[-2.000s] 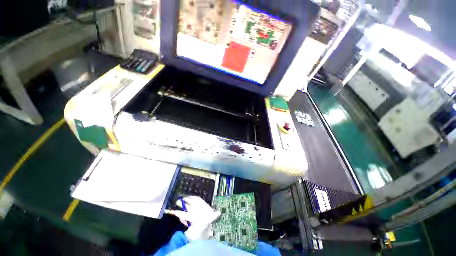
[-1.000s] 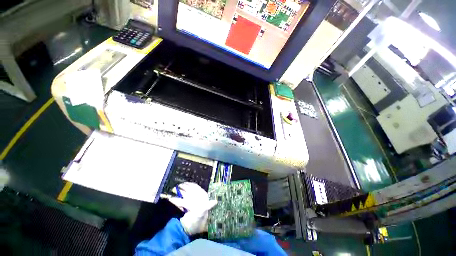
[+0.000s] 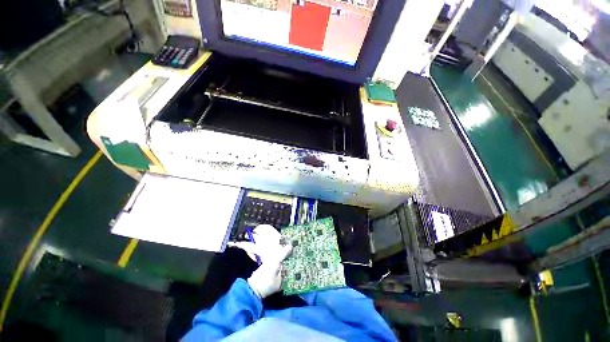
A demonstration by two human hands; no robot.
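Note:
A populated green circuit board (image 3: 313,257) is held face up, slightly tilted, above my lap at the bottom centre. My left hand (image 3: 269,257), in a white glove, grips its left edge. A blue marker pen (image 3: 250,235) shows at the same hand's fingers. My right sleeve (image 3: 351,310) reaches toward the board's lower edge. My right hand does not show; the board or my sleeve hides it.
The cream machine front edge (image 3: 254,163) lies ahead, with thin rails across its black opening. A clipboard sheet (image 3: 177,212), keyboard (image 3: 264,212) and black mouse pad (image 3: 354,234) lie on the shelf. Another board (image 3: 424,118) rests on the conveyor (image 3: 445,157) at right. A black rack (image 3: 458,226) stands lower right.
The view has shifted, so the monitor shows less. The held board now leans slightly counter-clockwise, still in my left hand's grip.

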